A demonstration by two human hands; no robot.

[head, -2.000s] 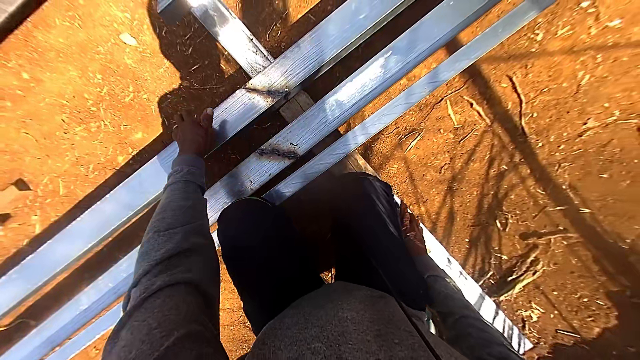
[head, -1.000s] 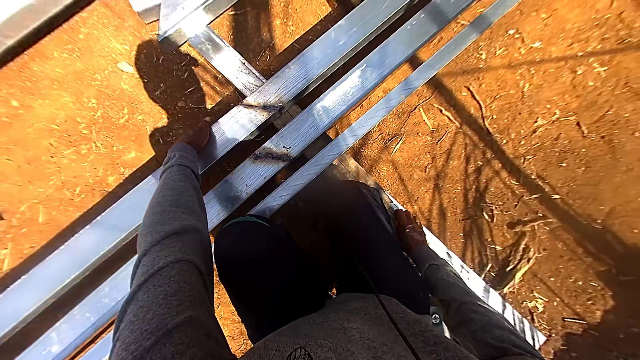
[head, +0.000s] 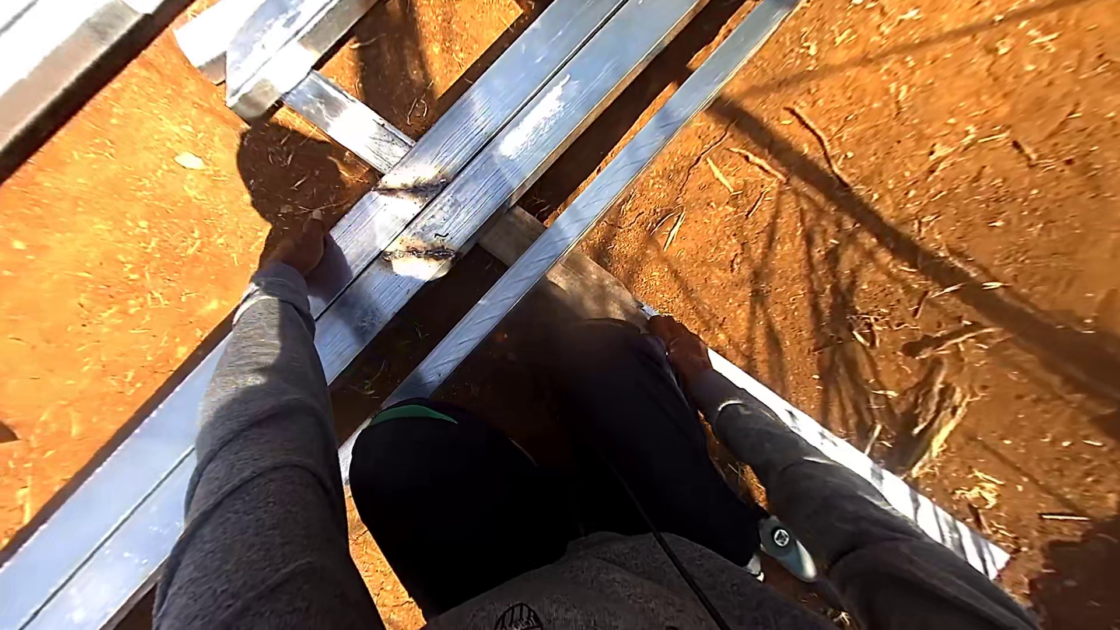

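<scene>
Two long metal beams lie side by side on a diagonal, the outer metal beam [head: 490,114] touching the inner metal beam [head: 604,96]. Each bears a dark, scorched-looking weld mark near the middle. My left hand [head: 302,245] grips the outer beam at its far edge; its fingers are partly in shadow. A narrower metal bar [head: 604,179] runs beside the pair, apart from it. My right hand [head: 681,346] rests by my knee at the edge of a light metal strip [head: 857,464], its fingers partly hidden.
A wooden board [head: 586,284] and a metal crosspiece [head: 346,118] lie crosswise under the beams. More metal sections [head: 289,52] are at the top left, with a large metal piece [head: 66,66] in the corner. Dry twigs [head: 936,411] lie on the reddish soil at the right.
The outer beam, held by my left hand, has moved against the inner one; a gap showed between them before. My right hand has stayed beside my knee.
</scene>
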